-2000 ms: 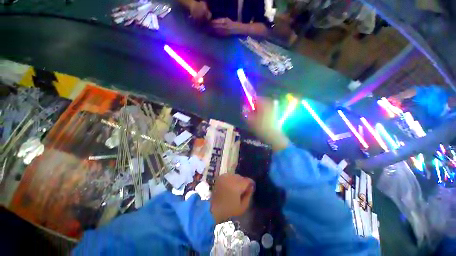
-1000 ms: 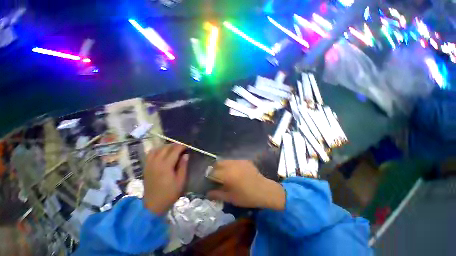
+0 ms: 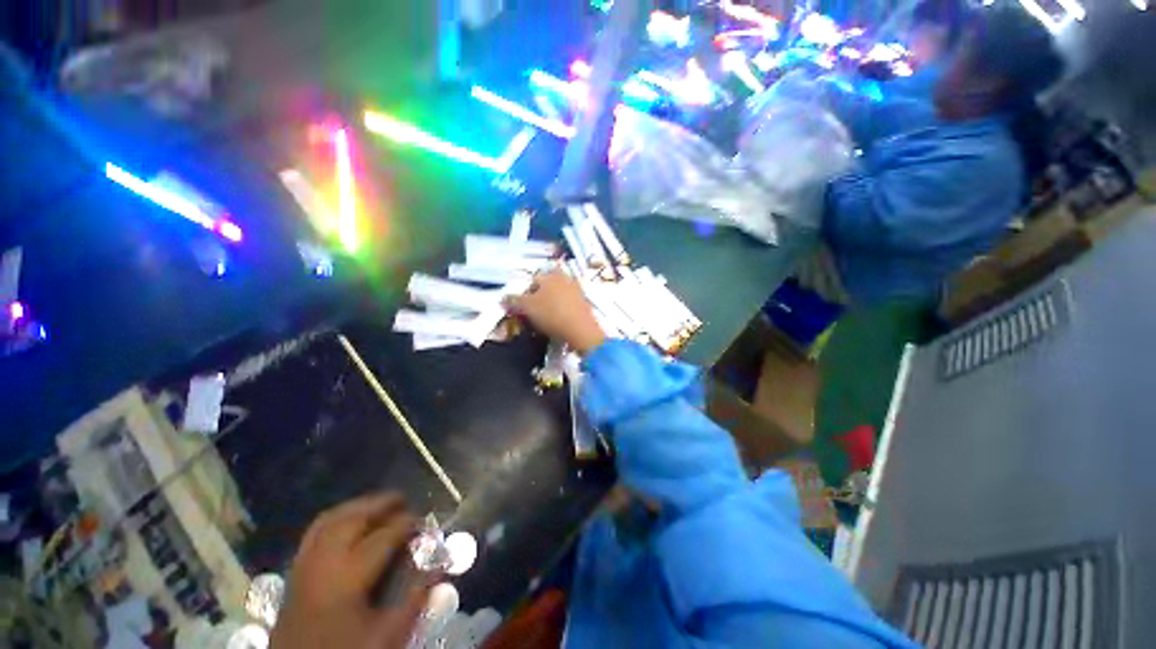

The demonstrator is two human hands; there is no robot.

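My right hand (image 3: 558,308) is over the pile of white pouch cells (image 3: 647,304), its fingertips closed on the end of one slanted pouch cell (image 3: 487,322). My left hand (image 3: 345,573) is at the bottom, slightly blurred, its fingers curled beside the round discs (image 3: 459,550); whether it holds one cannot be told. A thin unlit LED strip (image 3: 399,418) lies diagonally on the black mat (image 3: 304,444), its lower end near the discs. A small white square piece (image 3: 204,403) lies to its left.
Lit strips (image 3: 431,140) glow along the far side. Clear plastic bags (image 3: 723,159) lie beyond the cells. A printed sheet (image 3: 140,488) is at the left. A person in a blue smock (image 3: 932,190) is at upper right. Cardboard boxes (image 3: 786,393) and a grey vented panel (image 3: 1014,444) are at right.
The view has turned right. My right hand has left the LED strip and reached to the pouch cells. My left hand has moved off the strip towards the discs.
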